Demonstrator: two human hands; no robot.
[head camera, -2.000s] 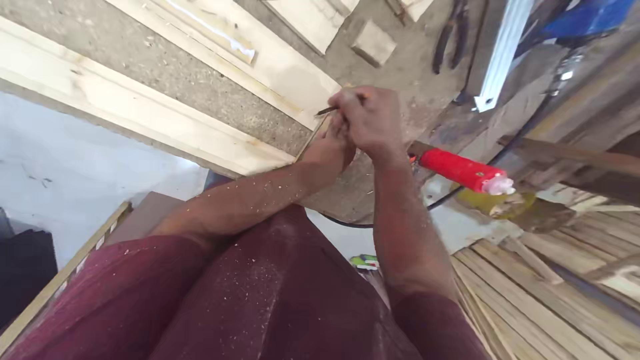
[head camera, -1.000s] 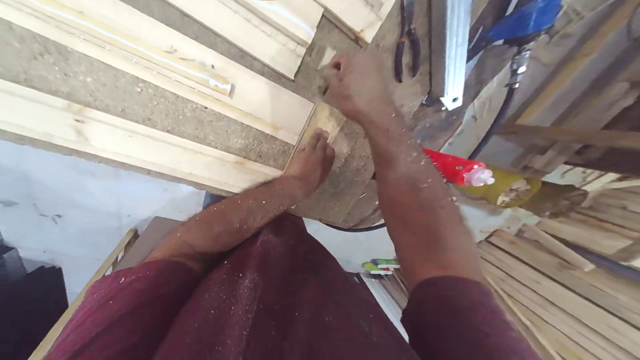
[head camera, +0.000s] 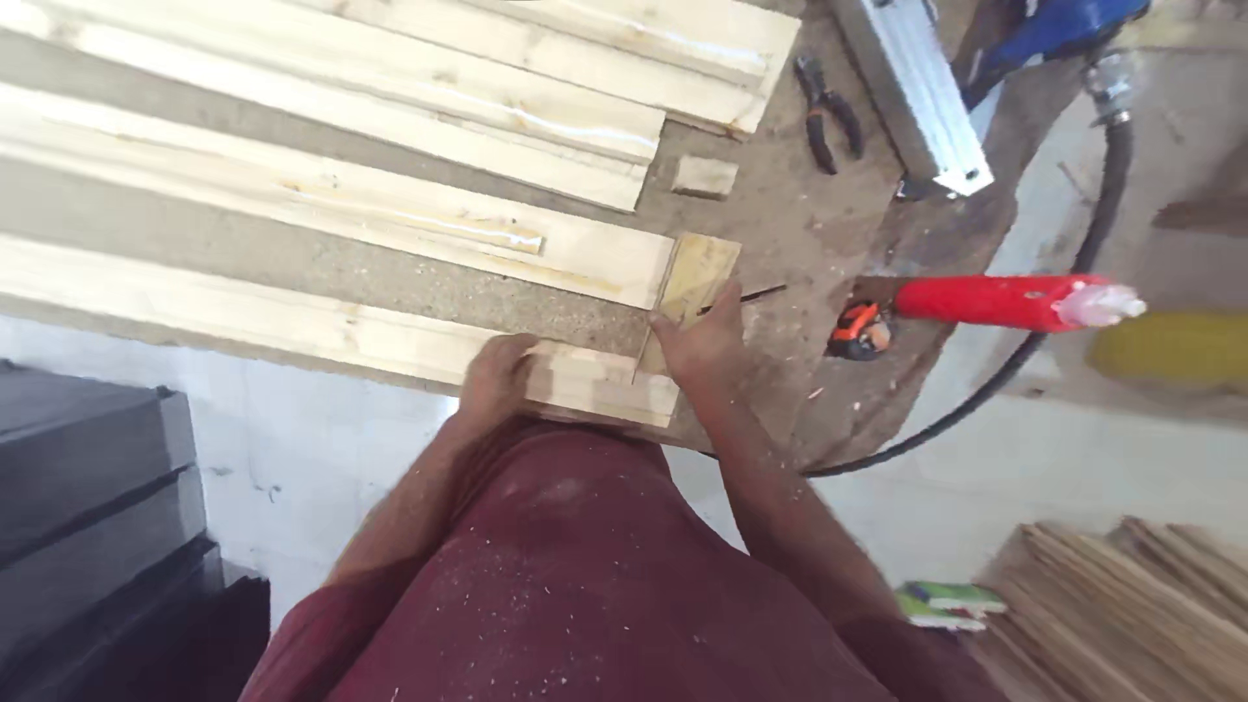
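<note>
My left hand (head camera: 497, 378) rests on the near pine board (head camera: 390, 336), its fingers over the board's far edge. My right hand (head camera: 710, 341) grips a short flat wooden piece (head camera: 700, 268) at its near part, with a thin dark pencil-like tool (head camera: 763, 292) sticking out between thumb and fingers. The short piece lies across the end of a second pine board (head camera: 585, 255), whose face carries a thin strip with a white bead (head camera: 487, 232). A small wood block (head camera: 705, 176) lies beyond, near the ends of other boards (head camera: 624, 127).
Pliers (head camera: 827, 115), a metal channel (head camera: 916, 97) and an orange and black tape measure (head camera: 860, 330) lie on the workbench (head camera: 770, 390). A red tube (head camera: 985, 300) juts over its right edge. A blue air tool (head camera: 1072, 39) with a black hose (head camera: 1014, 370) is at the right.
My left hand has moved left along the near board, away from my right hand. My right hand has come back from near the small block to the short piece. The view has shifted.
</note>
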